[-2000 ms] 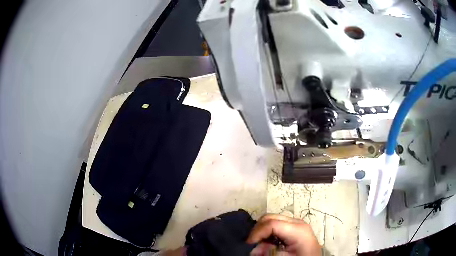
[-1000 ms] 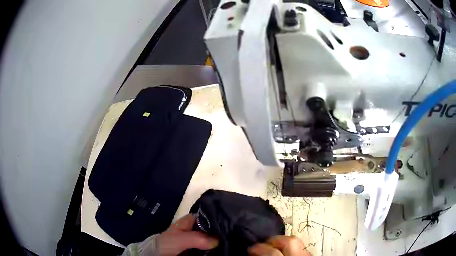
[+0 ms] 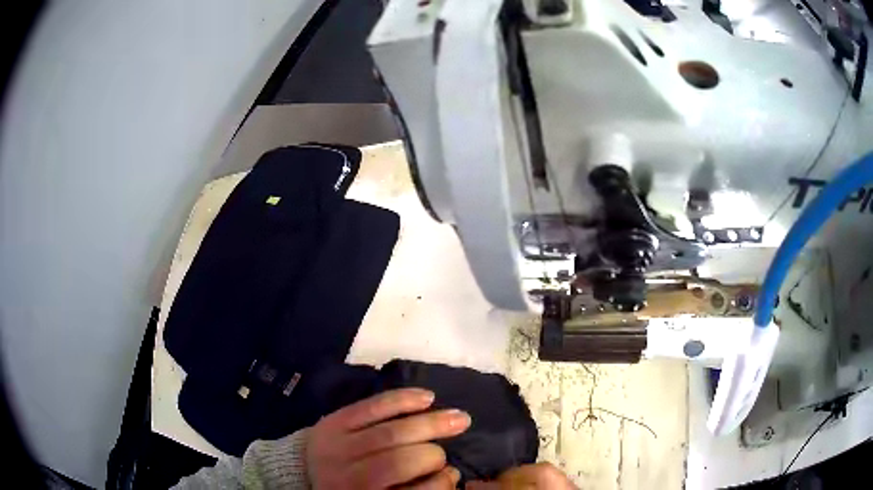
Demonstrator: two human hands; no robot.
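A dark fabric workpiece (image 3: 483, 412) lies bunched at the bottom centre, over the near edge of the table. My left hand (image 3: 383, 445) lies on its left part with the fingers stretched across it and holds it. My right hand (image 3: 526, 478) is at the lower edge of its right part, mostly cut off by the picture's bottom edge; only some fingers show. Whether it holds snips cannot be seen. No zip or edge line shows on the workpiece now.
Navy-black panels (image 3: 287, 268) with small yellow labels lie at left. The white sewing machine head (image 3: 613, 115) fills the upper right, above a ridged metal block (image 3: 593, 341). A blue hose (image 3: 814, 230) ends in a white tip at right. Thread ends litter the cream table (image 3: 622, 431).
My left hand has moved from gripping the workpiece's left edge to lying over its top. The workpiece looks flatter, and its silvery edge line is out of sight. My right hand is lower in the picture.
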